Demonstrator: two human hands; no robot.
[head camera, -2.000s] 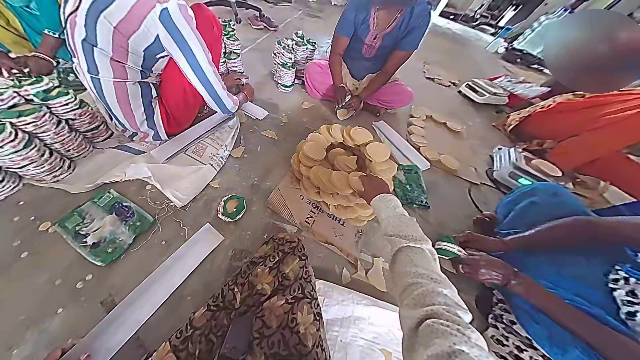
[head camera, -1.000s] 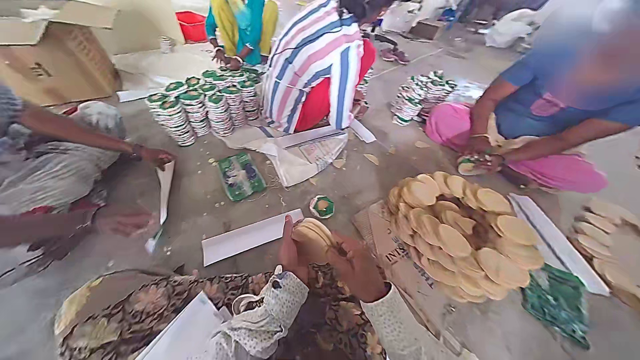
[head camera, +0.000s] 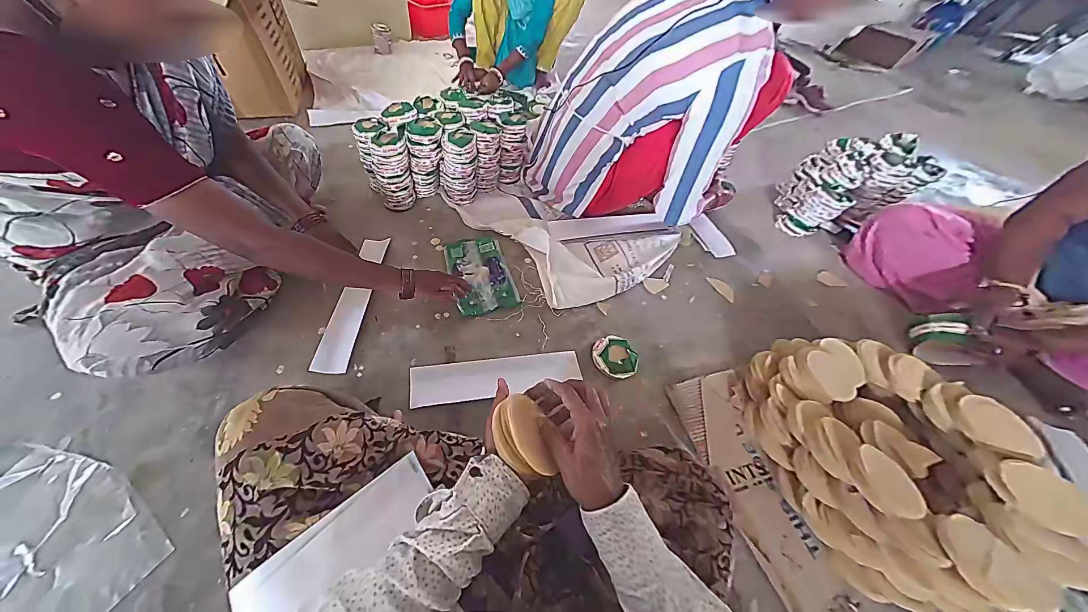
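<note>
Several thin, round tan discs (head camera: 520, 435) are stacked over my lap. My left hand (head camera: 497, 416) holds the stack from its left side, most of that hand being hidden behind the discs. On the right side of the stack, my right hand (head camera: 585, 438) presses with its thumb, its other fingers spread. Just beyond my hands a white paper strip (head camera: 493, 379) lies on the floor, with a small green-and-white round packet (head camera: 614, 357) at its right. To my right, a large ring of the same discs (head camera: 888, 476) rests over a printed cardboard sheet (head camera: 722, 416).
A person's hand at the left touches a green plastic packet (head camera: 482, 276). Stacks of round green-and-white packets (head camera: 459, 161) stand farther back, beside a person in a striped garment. A white sack (head camera: 569, 272) lies on the floor. Clear plastic (head camera: 72, 535) is at lower left.
My right hand has moved from the ring of discs to the stack over my lap, where both hands now are. The view has swung left. The person at left now reaches to the green packet.
</note>
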